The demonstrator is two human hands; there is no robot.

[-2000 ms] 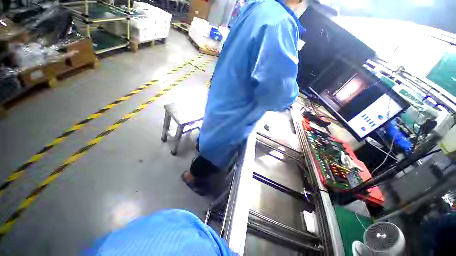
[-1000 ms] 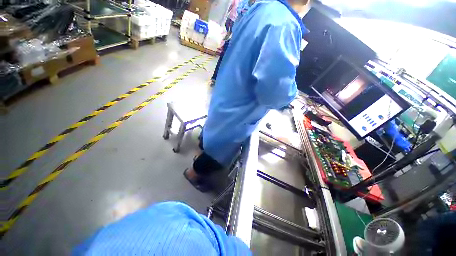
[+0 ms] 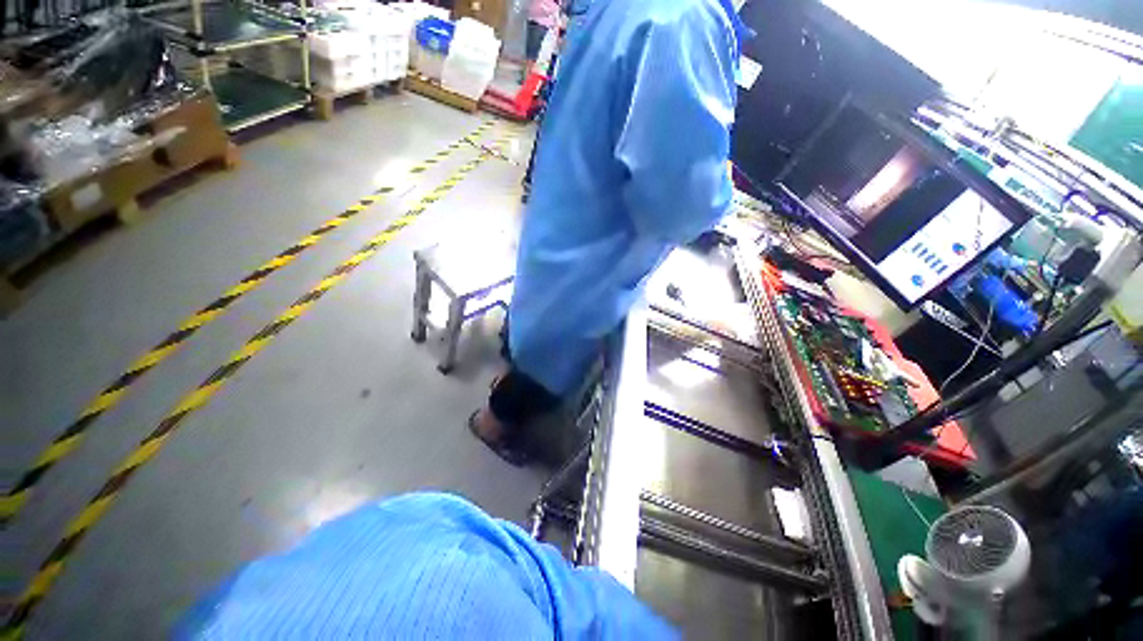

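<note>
Neither of my hands is in the picture; only a blue sleeve or part of my coat [image 3: 414, 576] shows at the bottom edge. The conveyor [image 3: 715, 470] lies nearest in front of me, with silver rails, dark crossbars and a shiny metal pan. A green circuit board [image 3: 837, 357] crowded with parts lies in a red tray or frame [image 3: 955, 438] beside the conveyor's right rail. No hand touches it.
A person in a blue coat [image 3: 627, 188] stands at the conveyor's left side. A metal stool [image 3: 466, 282] is behind them. A monitor [image 3: 902, 207] and a white fan [image 3: 975, 551] are at the right. Boxes [image 3: 138, 163] stand at the left beyond yellow-black floor lines.
The view has shifted slightly. My blue sleeve or coat reaches further right along the bottom edge. In the background, a person near the floor lines is less visible and something red shows.
</note>
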